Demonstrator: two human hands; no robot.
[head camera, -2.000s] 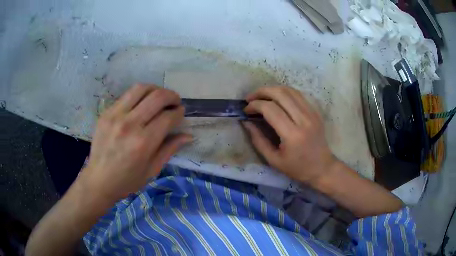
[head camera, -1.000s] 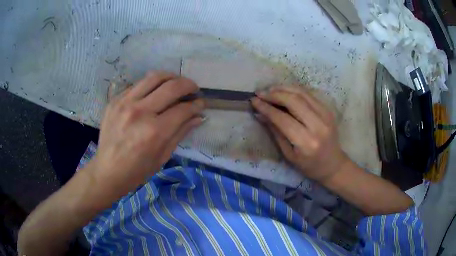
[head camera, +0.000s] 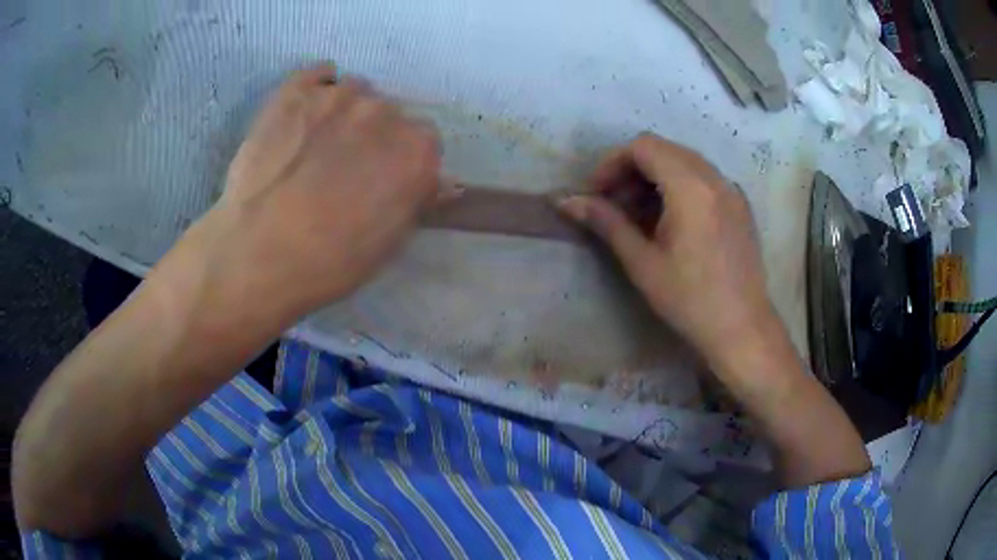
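Observation:
A narrow brown folded strip (head camera: 505, 212) lies level on the scorched part of the padded table, between my hands. My left hand (head camera: 333, 181) is at its left end, blurred, with its back up; the fingertips are mostly hidden. My right hand (head camera: 678, 224) pinches the strip's right end between thumb and fingers. The dark template is not visible now; whether it is inside the fold cannot be told.
The steam iron (head camera: 869, 301) stands at the right on a dark brown pad (head camera: 869, 410), with a yellow-orange object (head camera: 949, 339) behind it. White scraps (head camera: 864, 98) lie at the upper right, beside beige cut panels (head camera: 732, 44). The padded table's near edge (head camera: 481, 392) curves by the shirt.
The dark strip and the flat beige piece beyond it no longer show; one brown strip shows instead. My left hand has moved up and over its left end. My right hand has turned slightly.

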